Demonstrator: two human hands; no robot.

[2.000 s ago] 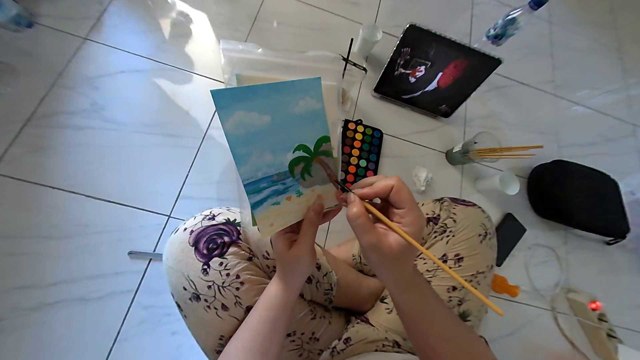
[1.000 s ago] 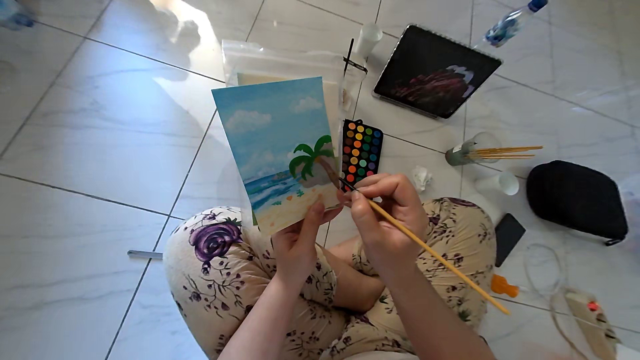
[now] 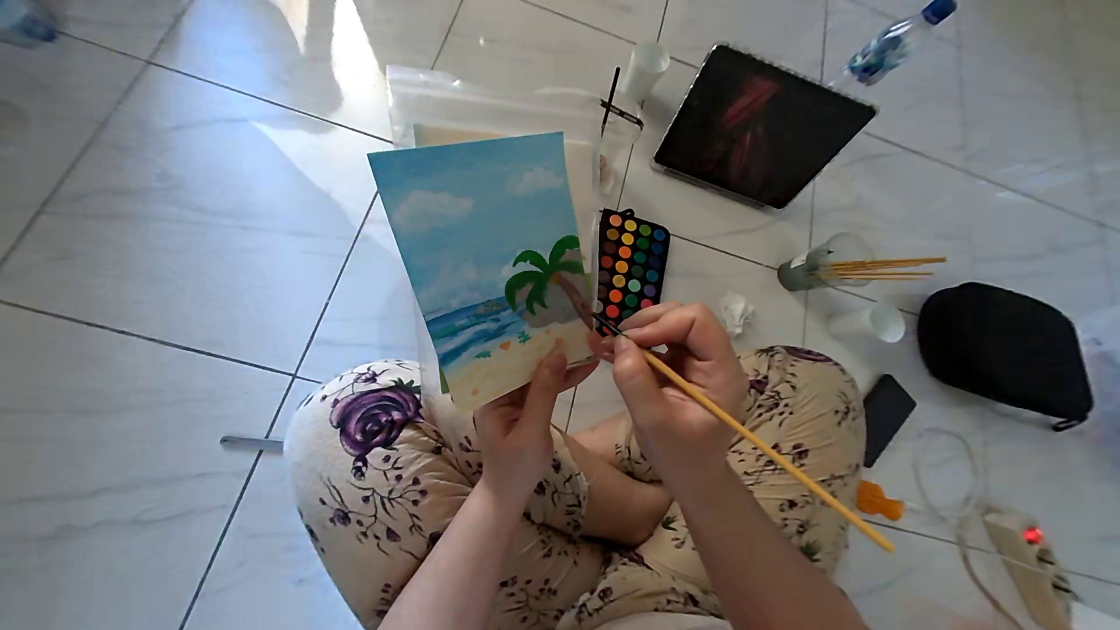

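A beach painting (image 3: 464, 254) with blue sky, sea, sand and a green palm is held up, slightly tilted, above my crossed legs. My left hand (image 3: 525, 420) grips its lower edge, thumb on the painted sand and fingers behind. In my right hand (image 3: 682, 385) is a thin paintbrush (image 3: 752, 437) with a yellow wooden handle, pinched near its ferrule. The brush's dark tip is at the palm trunk by the painting's right edge; whether it touches cannot be told. Just beyond my right hand lies a black watercolor palette (image 3: 632, 262) with many round colour pans.
A tablet (image 3: 761, 127) lies at the upper right beside a plastic bottle (image 3: 892, 48). Nearer are a jar holding several brushes (image 3: 822, 262), a white cup (image 3: 871, 324), crumpled tissue (image 3: 737, 312), a black zip case (image 3: 1002, 350), a phone (image 3: 888, 416) and a power strip (image 3: 1024, 560) with its cable.
The picture on the tablet's screen has changed and is darker. Both hands, the brush and the painting have hardly moved.
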